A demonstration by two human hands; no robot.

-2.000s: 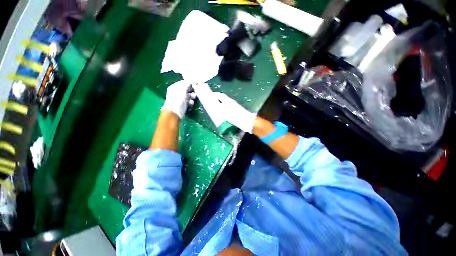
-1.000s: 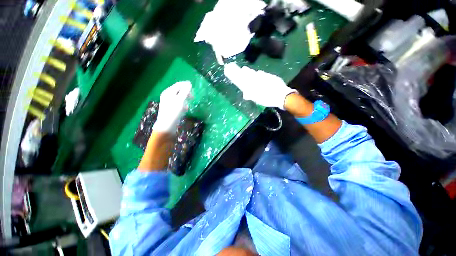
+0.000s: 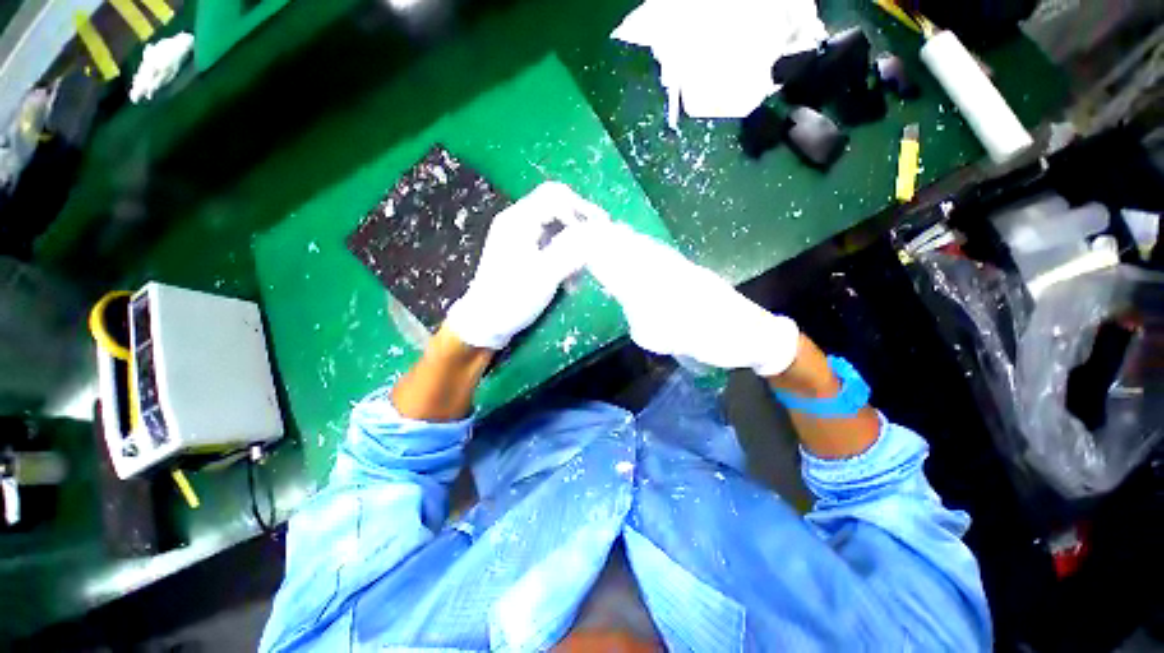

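Observation:
My left hand (image 3: 521,265), in a white glove, is over the right part of the black foam pad (image 3: 428,227), which is speckled white and lies on the green mat (image 3: 562,115). My right hand (image 3: 683,300), also in a white glove, meets the left one at the fingertips. A small dark spot shows between the left thumb and fingers; I cannot tell if it is a held thing or a gap. The right fingers are closed together, and what they hold, if anything, is hidden.
A white tape machine (image 3: 204,370) stands at the left. A crumpled white cloth (image 3: 728,51) and loose black pieces (image 3: 817,96) lie at the back. A white dispenser tube (image 3: 977,96) and a yellow item (image 3: 908,166) are at the right, near a bin with plastic bags (image 3: 1085,370).
The view has turned left, bringing the tape machine further into view. My hands, apart one second ago, are now together at the fingertips over the mat.

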